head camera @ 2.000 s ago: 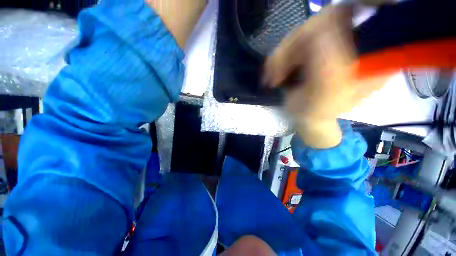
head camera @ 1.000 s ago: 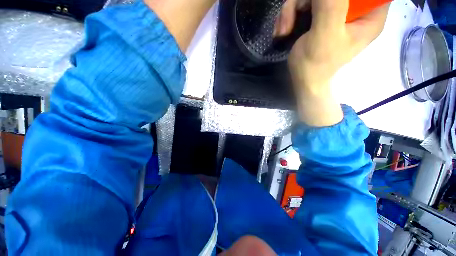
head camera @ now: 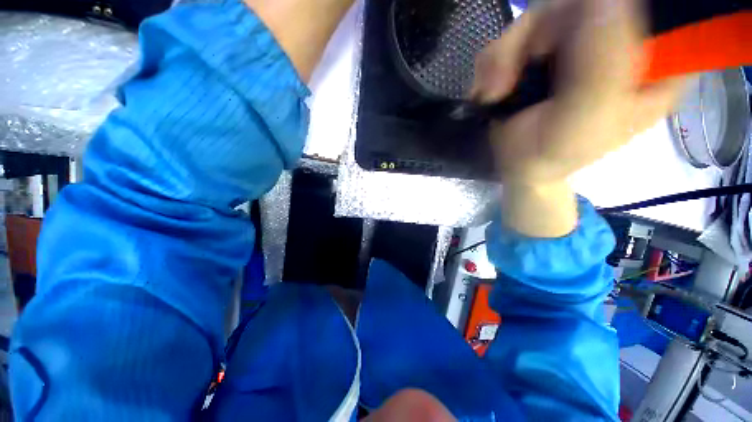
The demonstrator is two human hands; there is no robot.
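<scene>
A black panel (head camera: 412, 140) lies on translucent wrap (head camera: 412, 198) at the top centre, with small gold points at its lower left corner. A round perforated disc (head camera: 453, 49) with a raised rim sits on the panel. My right hand (head camera: 569, 99), blurred, is closed around a corded hand tool with an orange body (head camera: 701, 48). The tool's dark front end points left over the panel, just below the disc. Whether its tip touches the panel is unclear. Of my left arm only the sleeve and wrist show; the hand is cut off by the top edge.
Bubble wrap (head camera: 58, 82) lies at the left with a black panel above it. A round metal pan (head camera: 713, 119) stands at the right, near a black cable (head camera: 676, 199). Dark panels in white sleeves (head camera: 321, 231) stand below the table's front edge. Machine parts are at the lower right.
My right hand first moved over the disc with the tool raised, then came back right and down, with the tool tilted flatter over the panel. My left arm is nearly unchanged.
</scene>
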